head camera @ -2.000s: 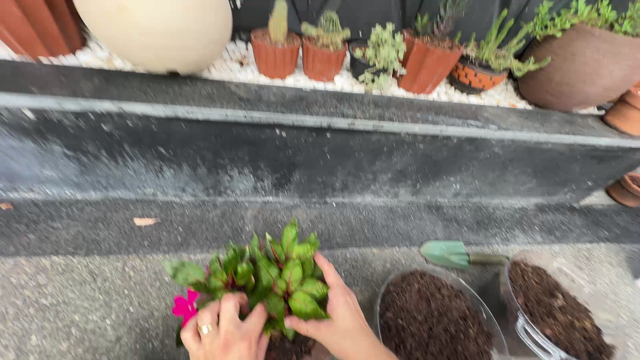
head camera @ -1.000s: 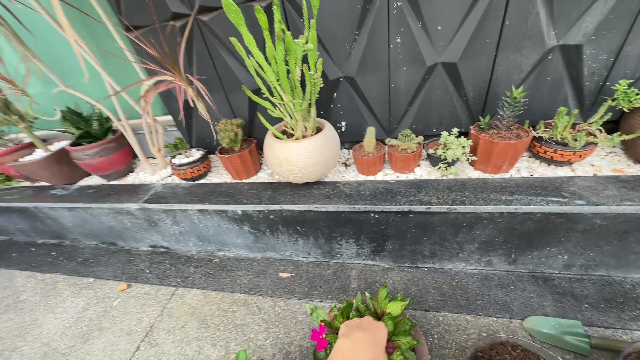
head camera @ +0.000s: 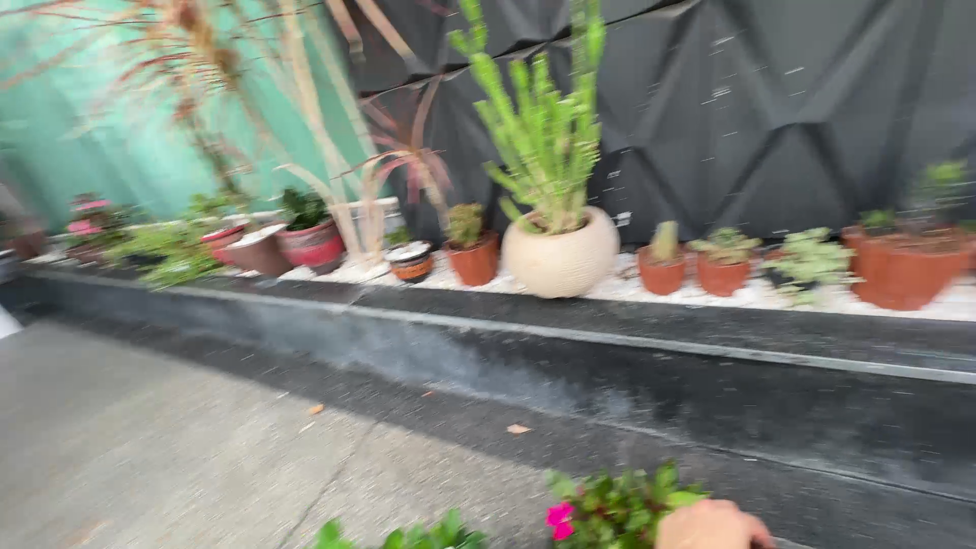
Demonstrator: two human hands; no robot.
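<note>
A leafy green plant (head camera: 621,503) with a magenta flower (head camera: 560,520) shows at the bottom edge, right of centre. One hand, which looks like my right hand (head camera: 709,524), is at the right side of its leaves; the fingers are blurred and partly cut off by the frame, so its grip cannot be made out. To the left, the tops of another green plant (head camera: 435,534) rise into view. My left hand is not in the picture.
A long dark ledge (head camera: 488,320) crosses the view. White pebbles on it surround a cream round pot (head camera: 562,252), terracotta pots (head camera: 723,276) and red pots (head camera: 311,242). Behind stands a dark patterned wall (head camera: 762,114). Dry leaves (head camera: 518,428) lie on the paving.
The view has swung up and left. Two seconds ago both hands were at the flowering plant; now only one shows there. The trowel and soil containers have left the view.
</note>
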